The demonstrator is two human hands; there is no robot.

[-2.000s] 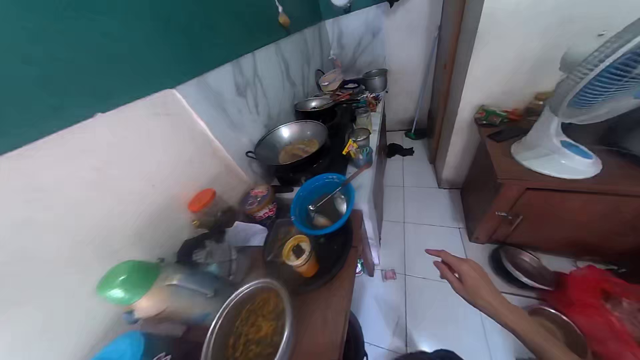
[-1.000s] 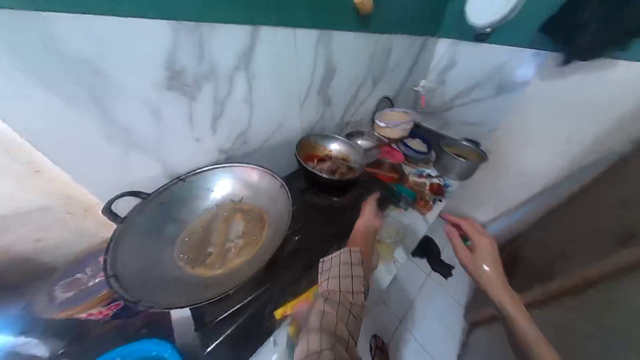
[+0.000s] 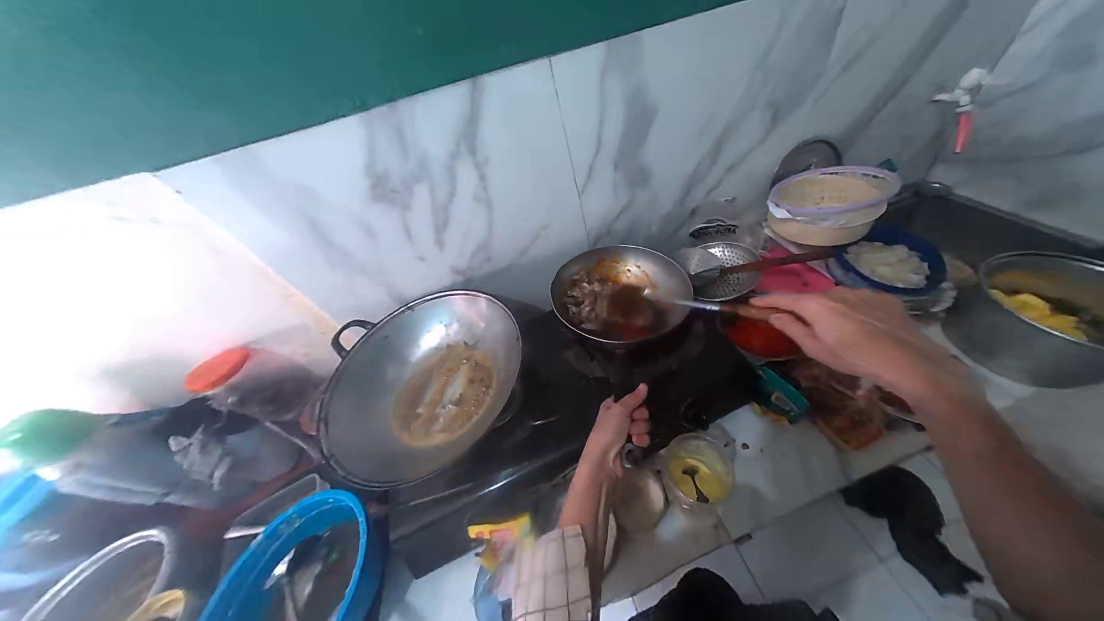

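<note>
My right hand (image 3: 849,332) holds the wooden handle of a metal-shafted spatula (image 3: 711,305), its blurred head among brown food and red sauce in the small wok (image 3: 623,335). My left hand (image 3: 618,424), with a checked sleeve at the forearm, is at the front of the black stove (image 3: 543,379) by a control knob (image 3: 632,454), its fingers partly curled; whether it grips the knob is unclear. On the left burner stands a large wok (image 3: 371,414) with brownish oily liquid. A perforated skimmer (image 3: 731,263) with a wooden handle lies behind the small wok.
A metal pot (image 3: 1005,332) with yellow food stands at the right, near a blue bowl (image 3: 927,250) of white pieces and a lidded tub (image 3: 824,228). A glass jar (image 3: 711,483) holds yellow contents with a spoon. A blue basin (image 3: 366,552) and jars crowd the lower left.
My right hand, empty one second ago, now holds the spatula in the small wok. My left hand has drawn back from beside that wok to the stove's front. The view has shifted greatly since the first frame.
</note>
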